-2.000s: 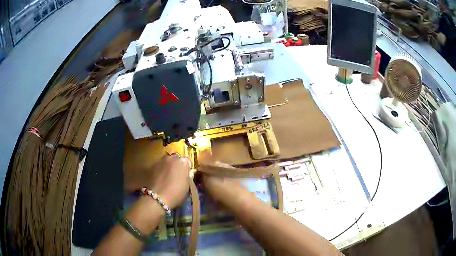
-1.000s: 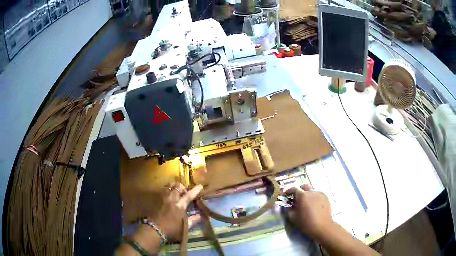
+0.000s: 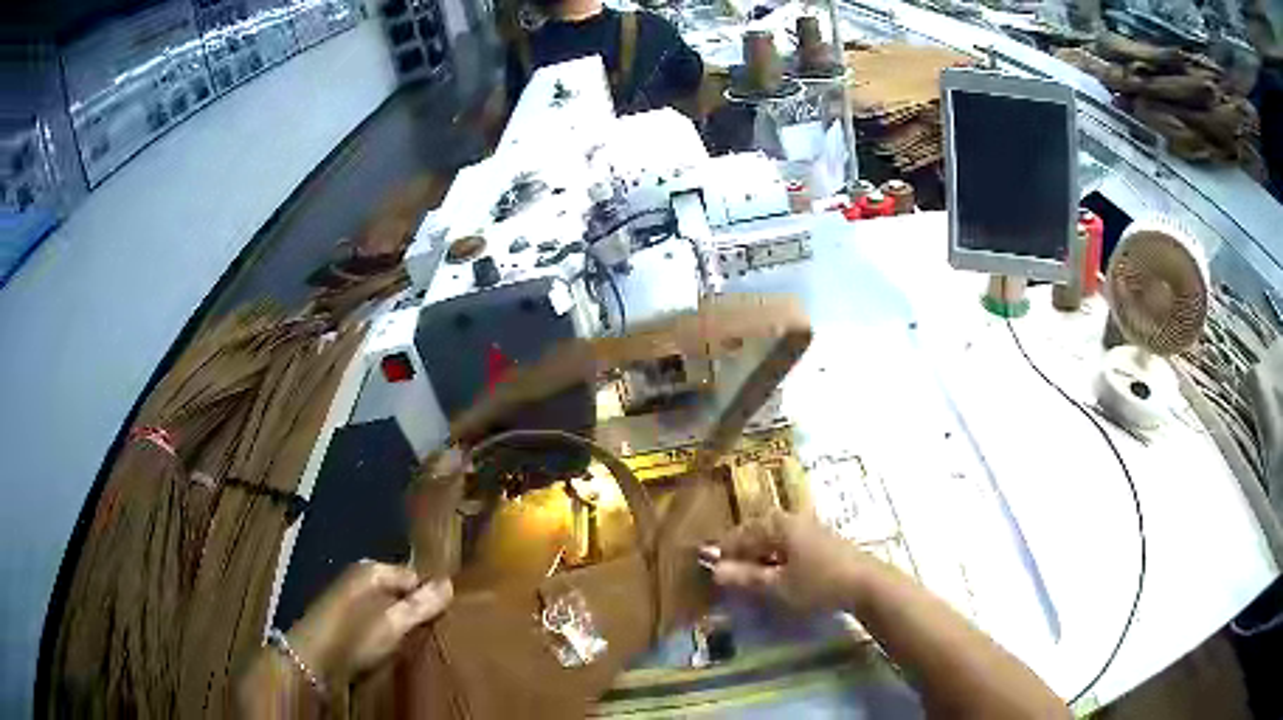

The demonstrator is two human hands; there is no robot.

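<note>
A brown bag panel (image 3: 514, 654) is lifted and bent up in front of the machine, blurred in its upper part. A narrow brown strap (image 3: 640, 492) curves in a loop over it. A shiny metal piece under clear film (image 3: 570, 627) shows on the panel. My left hand (image 3: 373, 616) grips the panel's left edge. My right hand (image 3: 781, 558) is closed at the panel's right side, with a small shiny tool, seemingly thread snips (image 3: 709, 558), at its fingertips. Whether it also holds the panel is unclear.
The pattern sewing machine (image 3: 514, 352) stands behind the panel, its yellow pressing frame (image 3: 767, 485) partly covered. Strap bundles (image 3: 183, 521) and a black mat (image 3: 352, 513) lie left. A control screen (image 3: 1009, 176) and small fan (image 3: 1158, 288) stand right. A person (image 3: 647, 56) is behind.
The panel has come out from under the machine head and is raised toward me. My left hand has moved left onto its edge. My right hand has moved slightly left.
</note>
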